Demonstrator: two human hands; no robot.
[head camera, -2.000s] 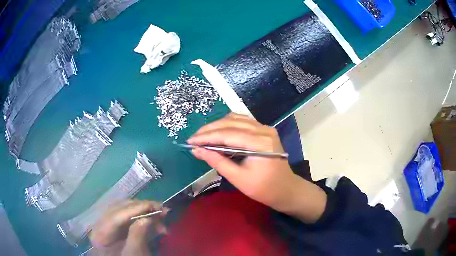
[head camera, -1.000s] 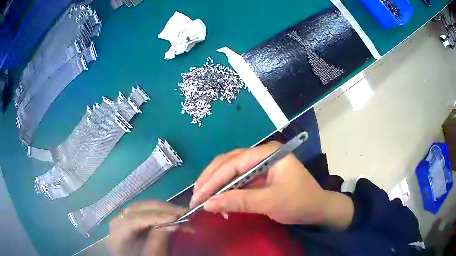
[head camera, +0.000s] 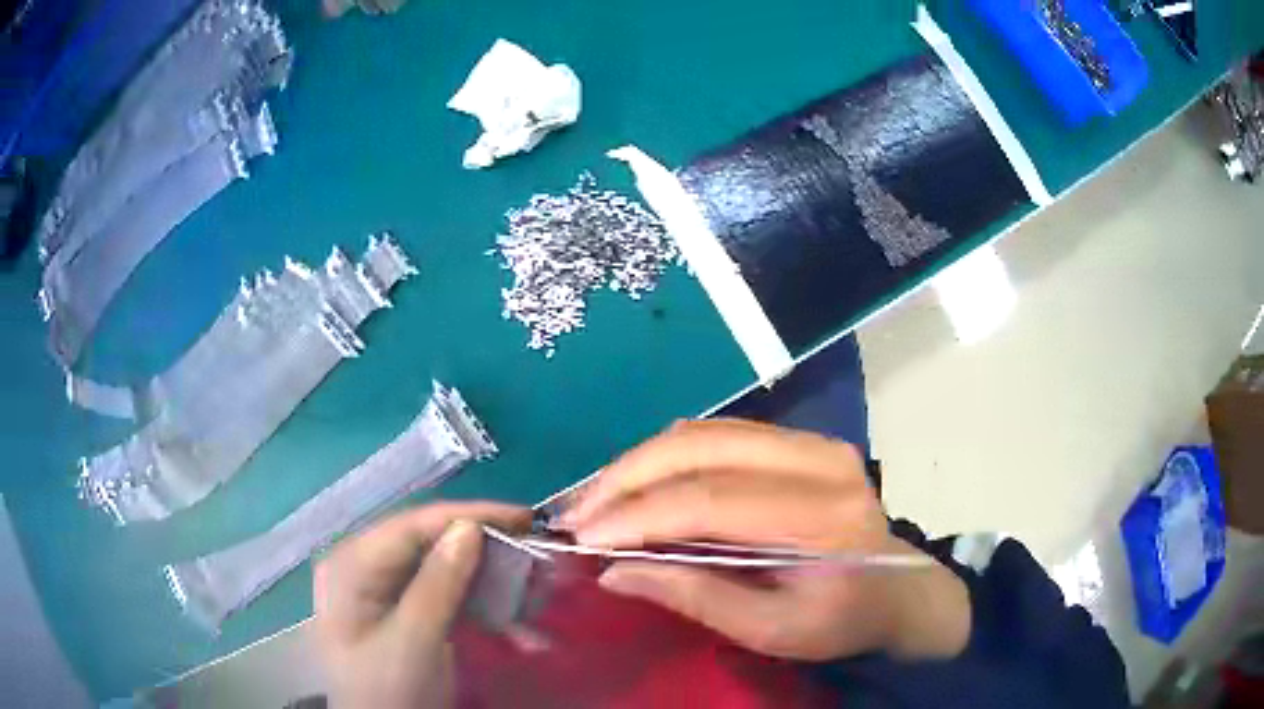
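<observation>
My right hand (head camera: 762, 540) holds slim silver tweezers (head camera: 721, 557) like a pen, lying nearly level, at the bench's near edge. Their tips meet a bright end piece beside my left fingers. My left hand (head camera: 402, 589) pinches a grey mesh strap (head camera: 502, 589), which hangs blurred below the fingers over red clothing. Whether the tips grip a tiny part cannot be seen. A heap of loose small metal parts (head camera: 575, 263) lies on the green mat. Beside it is a black sheet (head camera: 790, 208) with white tape at two ends and a patch of tiny parts.
Strap stacks (head camera: 243, 395) fan out at the left, with a smaller stack (head camera: 333, 506) nearest my left hand. A crumpled white tissue (head camera: 516, 104) lies behind the heap. A blue parts bin (head camera: 1067, 56) stands at the far right. Another blue bin (head camera: 1175, 540) and a cardboard box (head camera: 1238, 423) are on the floor.
My right hand has come from near the heap to my left hand, and the tweezers have turned from slanted to nearly level. The strap in my left hand now shows.
</observation>
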